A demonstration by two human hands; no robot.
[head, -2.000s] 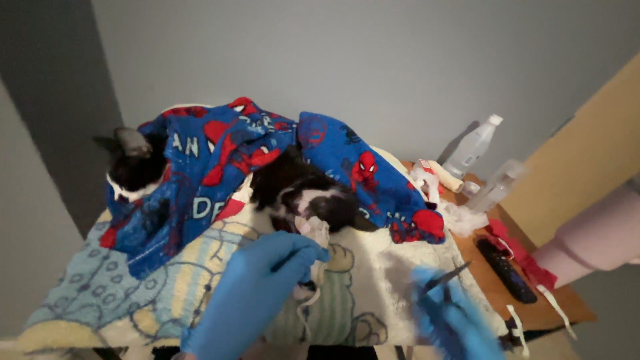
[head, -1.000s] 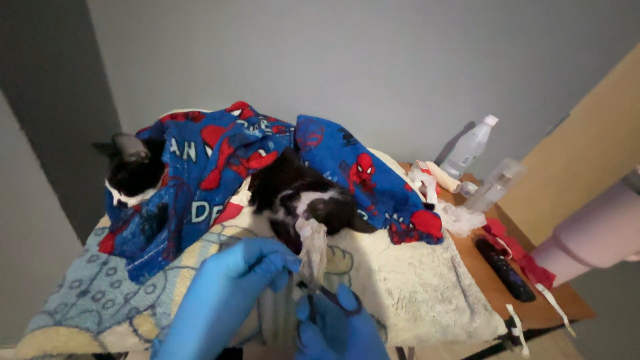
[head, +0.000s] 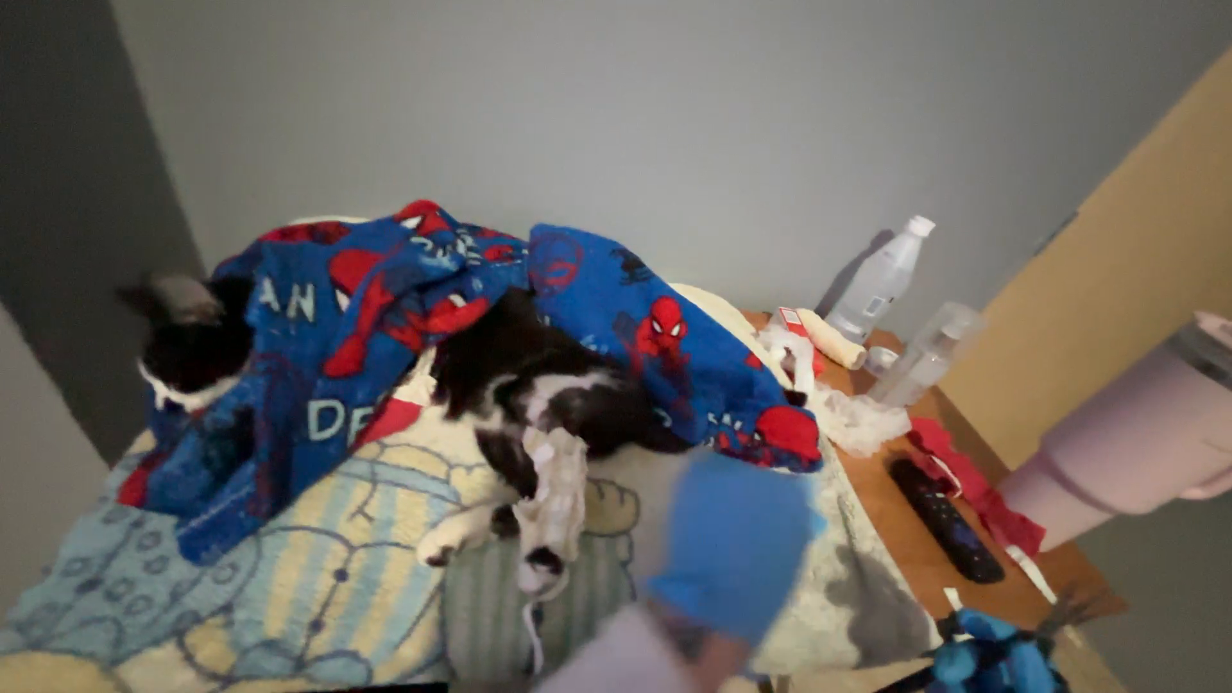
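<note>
A black-and-white cat (head: 558,385) lies on its side on a printed towel (head: 327,568), partly under a blue patterned blanket (head: 664,337). A whitish bandage (head: 555,481) wraps one of its legs, and a thin strip hangs from the paw end. My left hand (head: 741,539), blue-gloved and blurred, is over the towel to the right of the bandaged leg; its fingers are not distinct. At the bottom right edge is my right hand (head: 1001,659), also gloved, by the table edge with a dark thing at it that blur makes unclear.
On the wooden table (head: 885,491) at the right are a white-capped bottle (head: 881,279), a clear bottle (head: 924,356), a bandage roll (head: 833,340), crumpled gauze (head: 861,421), a black remote control (head: 946,520) and red material (head: 977,491). A pink tumbler (head: 1126,433) stands beside them. A wall rises behind.
Both hands were at the bandage a second ago, the right with scissors. Since then both have moved right, away from the cat's leg, and the bandaged leg is in full view.
</note>
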